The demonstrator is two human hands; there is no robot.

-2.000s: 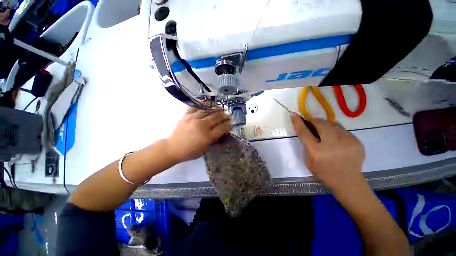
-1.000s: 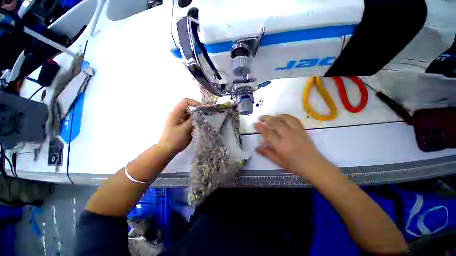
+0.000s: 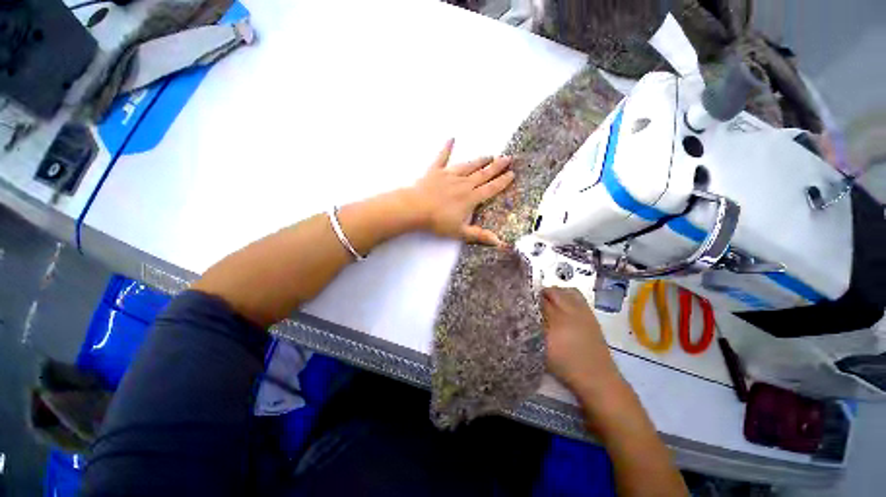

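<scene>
A long grey-brown tweed panel [image 3: 491, 330] lies flat on the table, from behind the white sewing machine head [image 3: 656, 165] to past the table's front edge. My left hand [image 3: 457, 201] rests on its left side, palm down with fingers spread. My right hand [image 3: 575, 335] is at the panel's right edge, just in front of the needle area, fingers bent on the edge; its fingertips are partly hidden. The metal presser foot area [image 3: 607, 277] is right beside the panel. The panel's underside does not show.
Yellow [image 3: 652, 315] and red [image 3: 696, 322] scissor handles, a thin dark-handled tool [image 3: 732, 367] and a dark red case [image 3: 783, 417] lie right of the machine. More tweed [image 3: 607, 34] is heaped behind it. A pale strip [image 3: 185, 53] lies at the upper left.
The view has swung left. The tweed, earlier folded with its pale underside showing, now lies flat and extended. My left hand has opened onto it; my right hand has moved to its edge.
</scene>
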